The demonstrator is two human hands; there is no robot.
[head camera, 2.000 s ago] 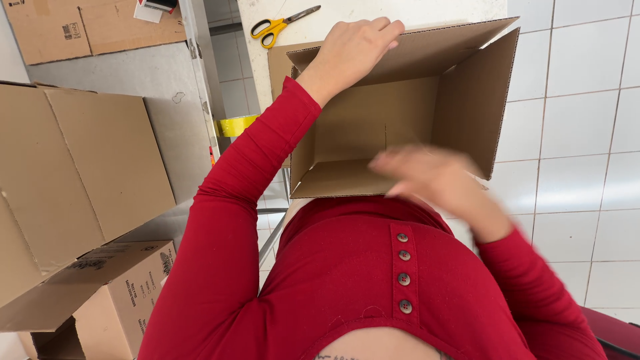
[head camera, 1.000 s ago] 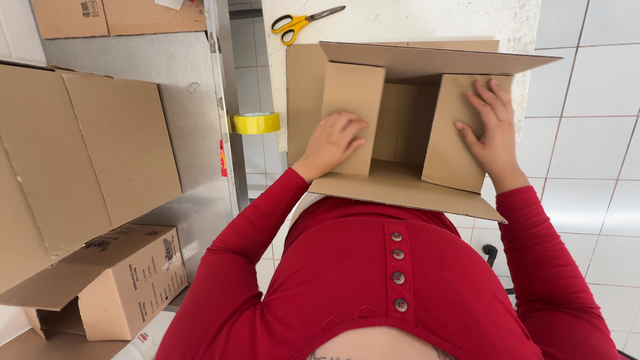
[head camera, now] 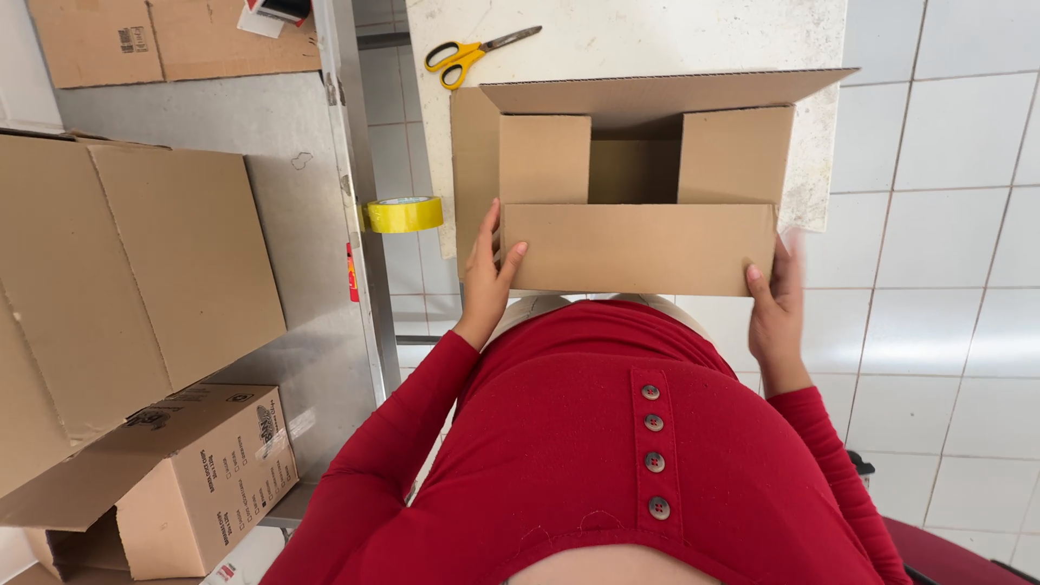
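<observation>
A cardboard box point(head camera: 638, 248) lies on the white table, its two side flaps folded inward and the flap nearest me folded over them. The far flap stands raised, and a dark gap shows between the side flaps. My left hand point(head camera: 487, 272) holds the box's left near corner, thumb on the near flap. At the right near corner my right hand point(head camera: 777, 305) grips the box, its fingers partly blurred and hidden behind the edge. Beyond the box lie yellow-handled scissors point(head camera: 475, 57). Yellow tape point(head camera: 405, 215) is at the metal table's edge.
On the left, a metal table point(head camera: 296, 187) bears flattened cardboard point(head camera: 236, 41) and a large cardboard box point(head camera: 183, 260). A printed carton point(head camera: 219, 479) with raised flaps sits lower left. The white table point(head camera: 650, 32) extends beyond the box. Floor tiles and part of a red seat show at right.
The side flaps, upright or unfolded two seconds ago, are folded inward. The near flap has come up over them. Both hands have moved from the side flaps to the box's near corners.
</observation>
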